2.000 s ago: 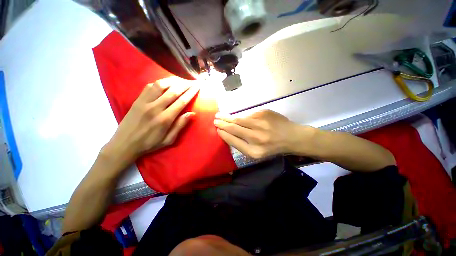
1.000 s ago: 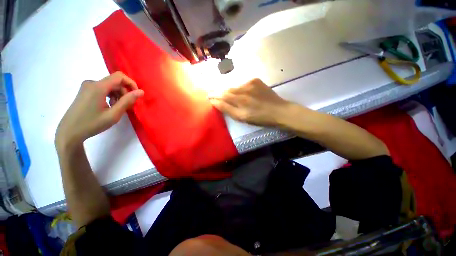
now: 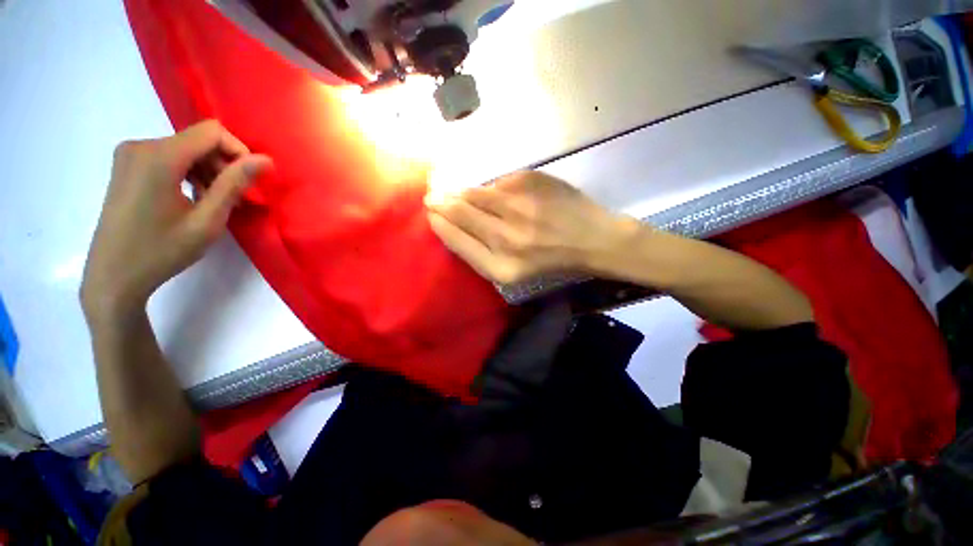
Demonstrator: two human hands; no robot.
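Note:
A long red fabric panel [image 3: 352,256] lies across the white machine table, from the upper left past the lit needle area to the front edge, its lower end hanging over the edge at my body. My left hand [image 3: 176,213] pinches the panel's left edge between thumb and fingers. My right hand [image 3: 523,226] holds the panel's right edge with its fingertips, just below the needle area. The sewing machine head [image 3: 352,32] stands over the panel's upper part. Glare hides the needle and whether the fabric is under the presser foot.
Scissors with green and yellow handles [image 3: 857,107] lie at the right of the machine bed. The silvery table edge [image 3: 747,201] runs along the front. A red fabric pile [image 3: 854,309] hangs below the table at right. Blue tape [image 3: 9,347] is at the far left.
My left hand has lifted from lying flat on the fabric and moved left to the panel's edge. My right hand stays at the right edge. The view has shifted, and the panel's lower part looks more wrinkled.

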